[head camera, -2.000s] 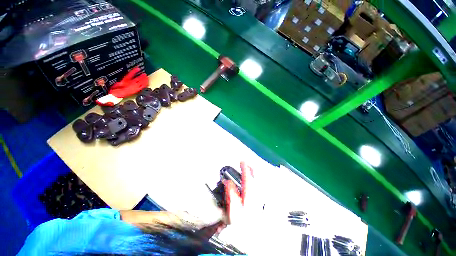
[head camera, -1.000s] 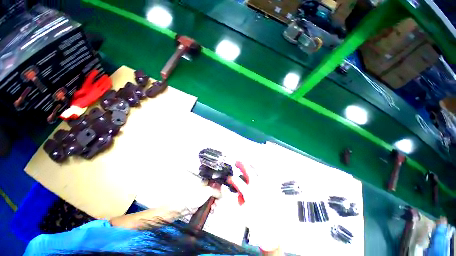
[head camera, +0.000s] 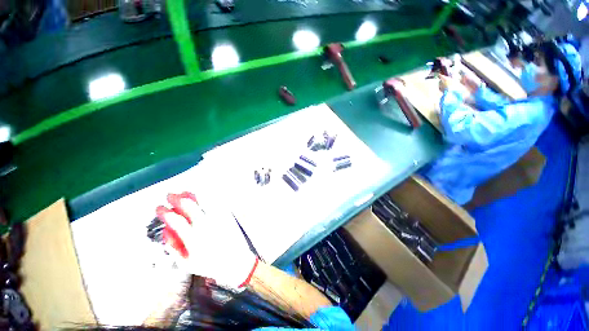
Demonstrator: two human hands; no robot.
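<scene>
My right hand [head camera: 197,242], in a white glove with red fingers, is over the white sheet [head camera: 123,258]. Its fingertips close around a small dark ribbed metal piece [head camera: 155,229]. A little of my left hand [head camera: 169,311] shows at the bottom, blurred and mostly hidden by dark hair; its hold cannot be told. A maroon part [head camera: 201,284] shows beside the hair, partly covered. Ribbed metal strips [head camera: 299,173] lie in a row on the second white sheet [head camera: 278,220], with a small metal cluster [head camera: 262,176] to their left and more strips [head camera: 321,141] beyond.
Maroon caps [head camera: 14,304] are at the left edge by the tan board [head camera: 51,271]. The green conveyor [head camera: 194,116] carries a T-shaped unit [head camera: 342,68]; another [head camera: 403,103] lies right. Open cartons [head camera: 475,271] with dark strips stand lower right. A blue-clad person [head camera: 497,129] works at right.
The view has swung right, bringing cartons and the person in. The T-shaped unit seen by my hands is now mostly out of sight. My gloved hand now holds a small ribbed piece.
</scene>
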